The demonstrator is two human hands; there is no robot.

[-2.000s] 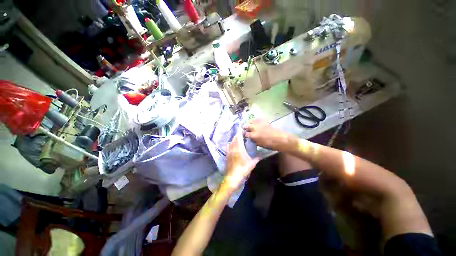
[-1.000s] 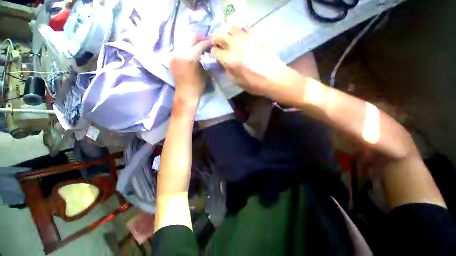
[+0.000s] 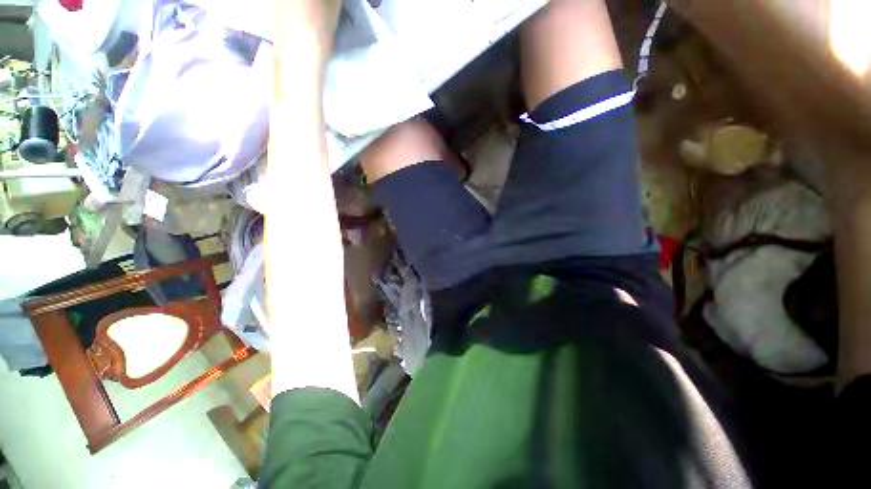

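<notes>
The pale lavender-grey garment (image 3: 196, 105) lies bunched on the left part of the machine table, bright with glare, and hangs over the front edge. A white table or cloth edge (image 3: 387, 72) shows beside my left forearm. My left forearm runs up over the garment and is cut off at the top edge, so my left hand is out of the picture. My right arm crosses the top right corner; my right hand is also out of the picture. The sewing machine head and needle are not in view.
A carved wooden chair (image 3: 148, 349) stands at lower left. A black thread spool (image 3: 39, 134) is at far left. My lap in dark shorts (image 3: 573, 181) is below the table edge. A narrow marked tape (image 3: 650, 43) hangs at upper right. A white cloth-like bundle (image 3: 769, 277) lies at right.
The view has tilted down to my lap. The table, garment and both arms have shifted up in the picture, and the hands, scissors and machine have left it.
</notes>
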